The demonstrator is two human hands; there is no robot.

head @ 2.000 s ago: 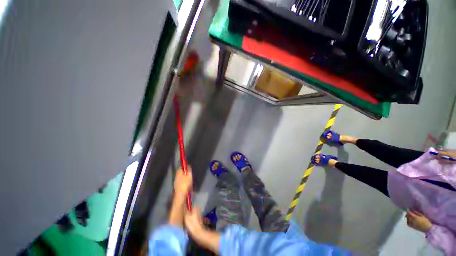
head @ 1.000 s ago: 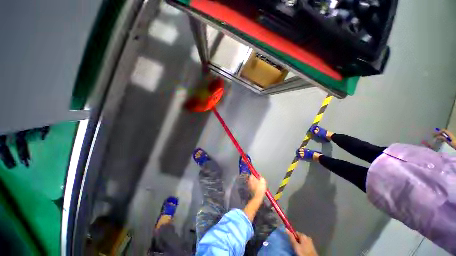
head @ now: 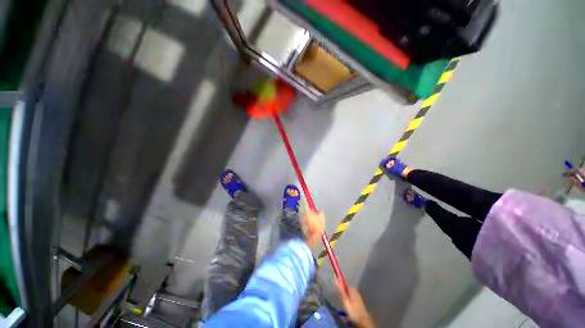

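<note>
The broom's red-orange head (head: 272, 101), with a yellow-green patch, is blurred at the foot of the parts stand (head: 308, 45). Its long red handle (head: 292, 157) slants down to the right. My left hand (head: 313, 224) is closed round the middle of the handle, its blue sleeve coming from the lower left. My right hand (head: 356, 309) is closed round the handle's upper end, near the bottom edge of the picture. The fingers are partly hidden on both hands.
The stand holds a black tray (head: 430, 29) and a brown box (head: 324, 67). The line frame (head: 29, 160) runs down the left, with metal legs (head: 173, 307) at lower left. A person in a pink smock (head: 532, 250) stands right, beside yellow-black tape (head: 417, 122).
The broom head has left the line's edge and come against the stand's foot. Both hands have moved right with the handle. The view has shifted, and the person in pink has moved their feet.
</note>
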